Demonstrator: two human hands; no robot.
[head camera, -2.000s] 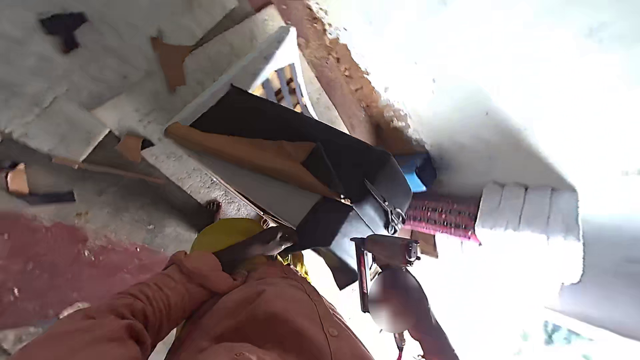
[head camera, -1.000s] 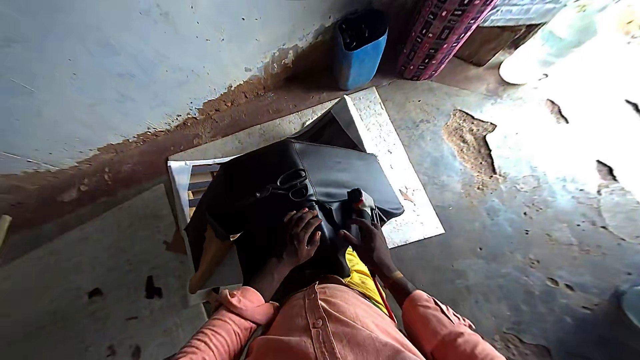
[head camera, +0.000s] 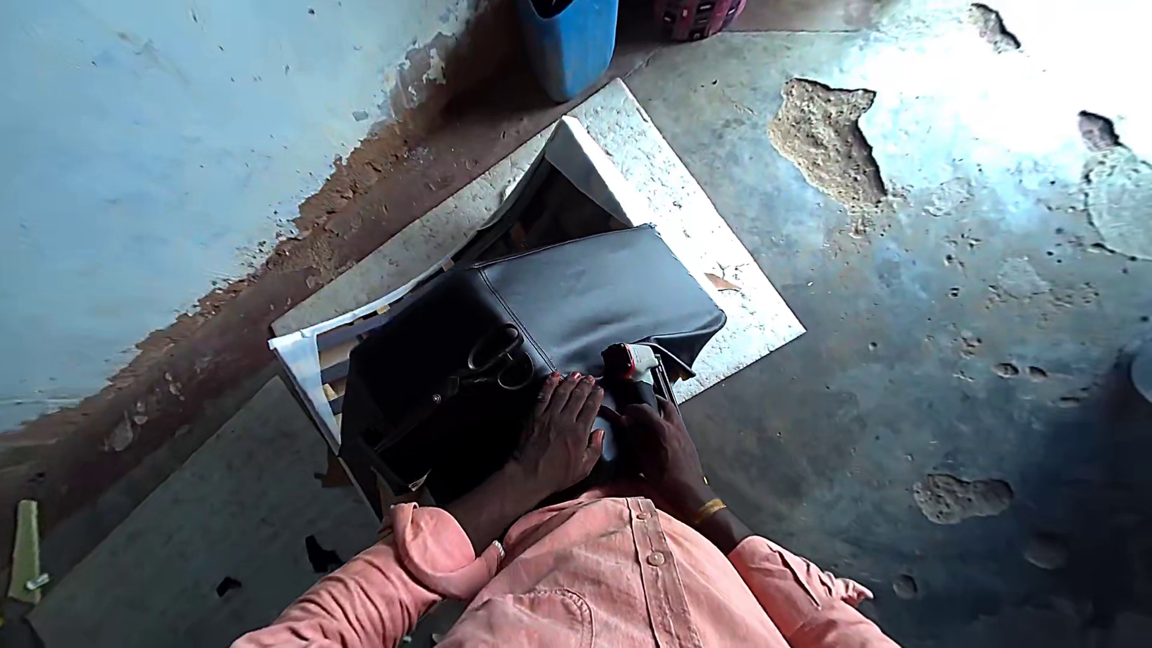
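Black leather-like upholstery with a stitched seam lies over a frame with striped strips inside it. Flat on this cover, near its lower edge, rests my left hand, holding nothing, its fingertips beside the seam. Black-handled scissors lie on the cover just beyond those fingertips, their blades hard to make out against the black. My right hand grips what looks like a staple gun with a red and pale head, at the cover's lower right. My torso hides part of the near edge.
A pale slab lies under the frame on the worn concrete floor. The peeling wall runs along the upper left. A blue plastic container and a pink patterned basket-like item stand beyond. Dark scraps lie at the lower left.
Two seconds ago my right hand held the tool off the cover's side; now it is at the cover beside my left hand, which lies flat. The view has swung greatly.
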